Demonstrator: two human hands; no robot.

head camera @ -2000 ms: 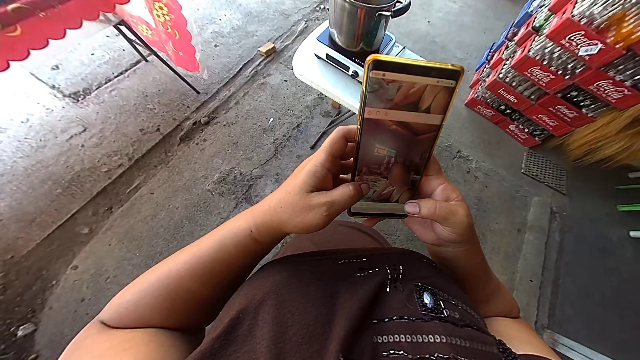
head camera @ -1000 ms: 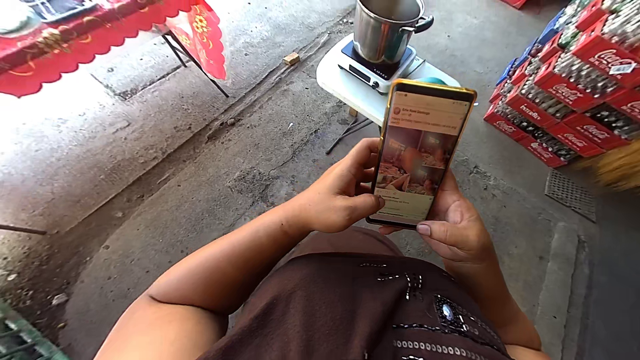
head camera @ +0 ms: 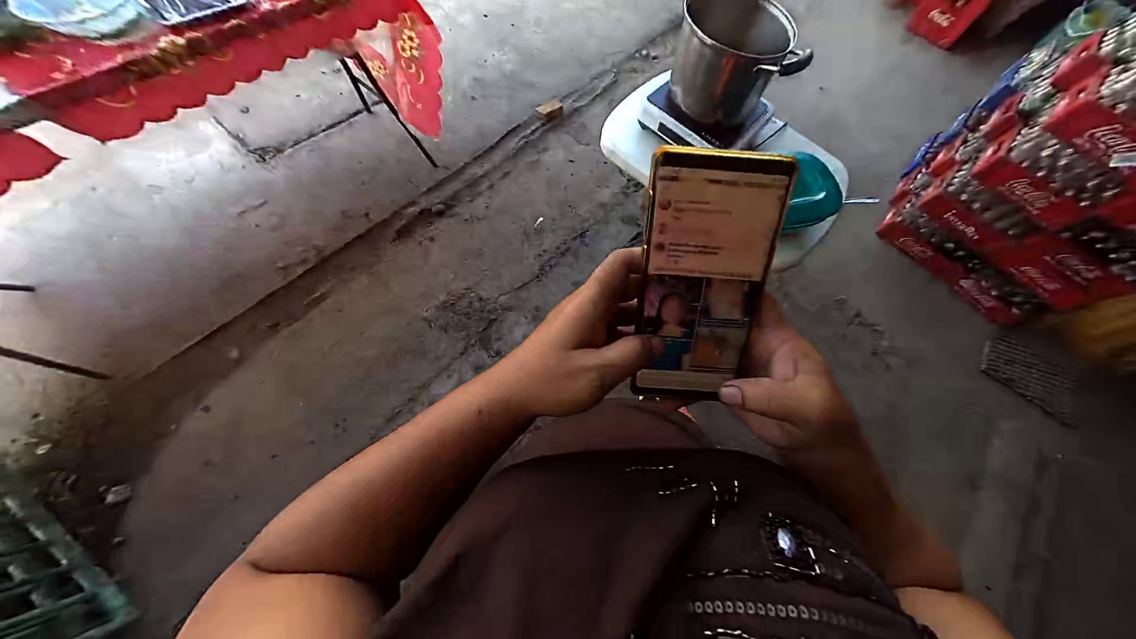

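Observation:
A smartphone (head camera: 710,266) in a yellow-edged case stands upright between my hands, its lit screen showing text and a grid of pictures. My left hand (head camera: 590,351) grips its left edge, with the thumb over the lower left of the screen. On the other side, my right hand (head camera: 794,382) holds the lower right corner; the thumb lies at the bottom edge and the fingers are hidden behind the phone. Beyond the phone a steel pot (head camera: 723,75) sits on a portable stove (head camera: 661,120), beside a teal object (head camera: 812,191), on a small white table (head camera: 621,133).
Stacked red Coca-Cola crates (head camera: 1034,191) of bottles stand at the right, near a floor grate (head camera: 1029,377). A table with a red scalloped cloth (head camera: 222,75) is at the upper left. A green crate (head camera: 53,550) stands at the lower left, and a small block (head camera: 549,109) lies on the concrete floor.
The phone screen's content has changed, from large pictures to text above a grid of pictures. Both hands keep hold of the phone. The view has shifted somewhat to the left.

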